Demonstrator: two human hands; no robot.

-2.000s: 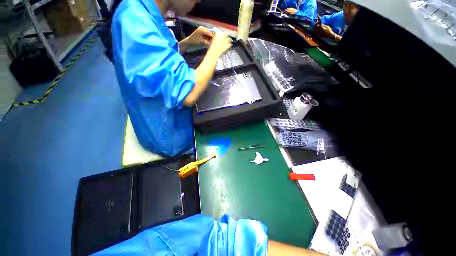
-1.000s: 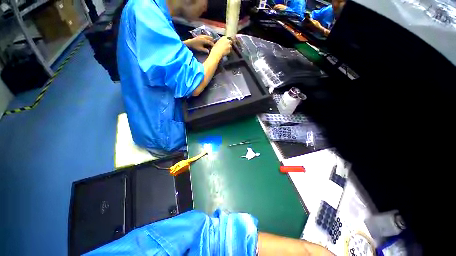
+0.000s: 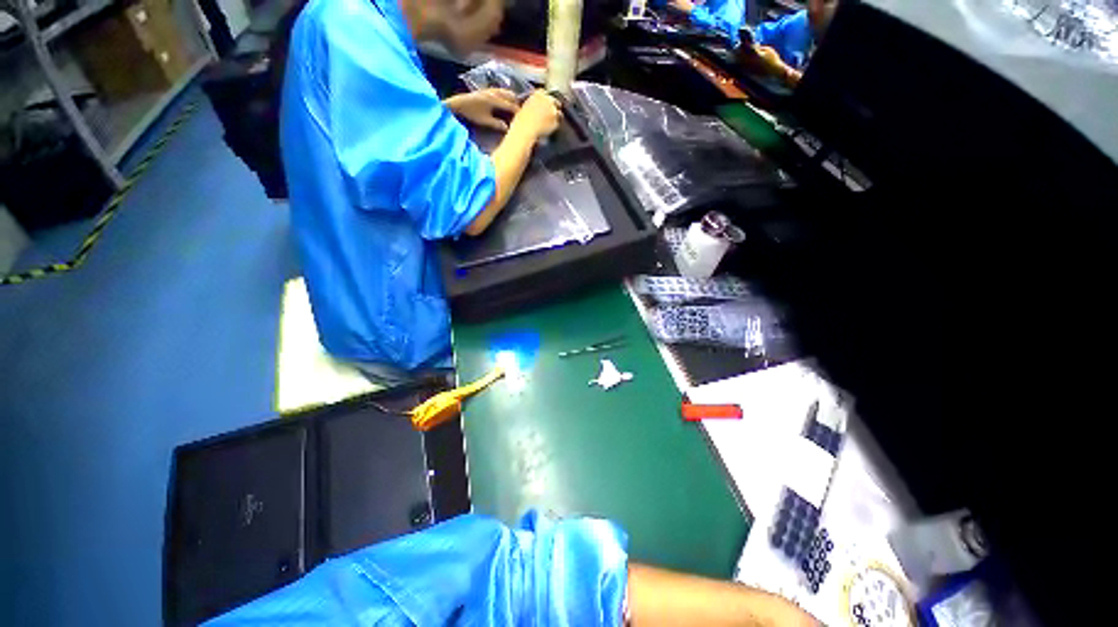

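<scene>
My left sleeve and bare forearm cross the bottom edge, pointing right; my left hand is cut off by the frame's edge. My right hand is out of the picture. Nearest in front lies the green mat (image 3: pixel 589 453). On it are a thin dark tool like tweezers (image 3: pixel 593 349) and a small white star-shaped piece (image 3: pixel 609 375). A red bar (image 3: pixel 712 413) lies at the border of the white paper (image 3: pixel 763 443). An orange-yellow hand tool (image 3: pixel 438 409) lies at the mat's left edge. Black-dot pad sheets (image 3: pixel 802 524) lie on the paper.
A coworker in a blue smock (image 3: pixel 368 184) has both hands over a black foam tray (image 3: pixel 552 279) holding a shiny panel (image 3: pixel 539 221). Another two-pocket tray (image 3: pixel 311 490) is at lower left. A white bottle (image 3: pixel 704 245) stands right of the coworker's tray. A dark shelf covers the right.
The view has shifted, so the bench things appear further left and slightly higher. The coworker's hands have lowered to the far part of the tray. My left forearm still reaches right along the bottom.
</scene>
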